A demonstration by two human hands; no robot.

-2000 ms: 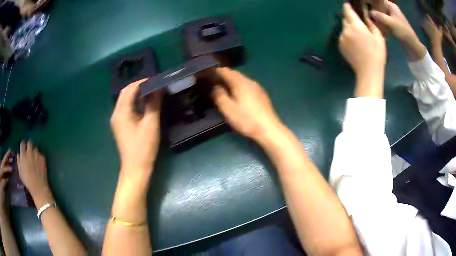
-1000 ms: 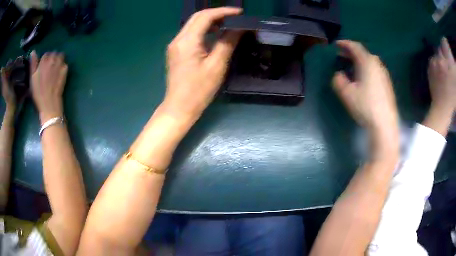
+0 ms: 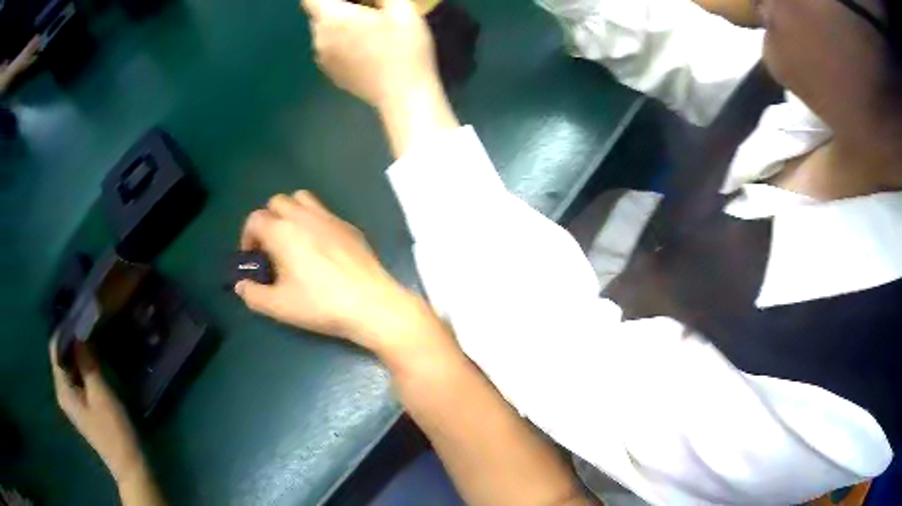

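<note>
The open black retail box (image 3: 183, 351) lies on the table at the lower left, its inside dark and its lid raised on the left side. My left hand (image 3: 96, 407) is at the picture's lower left, with its fingers closed on the raised lid. My right hand (image 3: 321, 269) is to the right of the box, with thumb and fingers around a small black part (image 3: 253, 268) that has a pale mark. The part is at or just above the tabletop; I cannot tell which.
A black box with a ring-shaped recess (image 3: 148, 193) stands beyond the open box. Another dark box (image 3: 71, 281) shows partly at the left. A person in white sleeves (image 3: 495, 237) sits close on the right, one arm reaching over the green table (image 3: 257, 119). Another hand shows at the top left.
The view has swung right. My right hand has moved away from the box to the right and taken hold of the small black part. My left hand still holds the lid.
</note>
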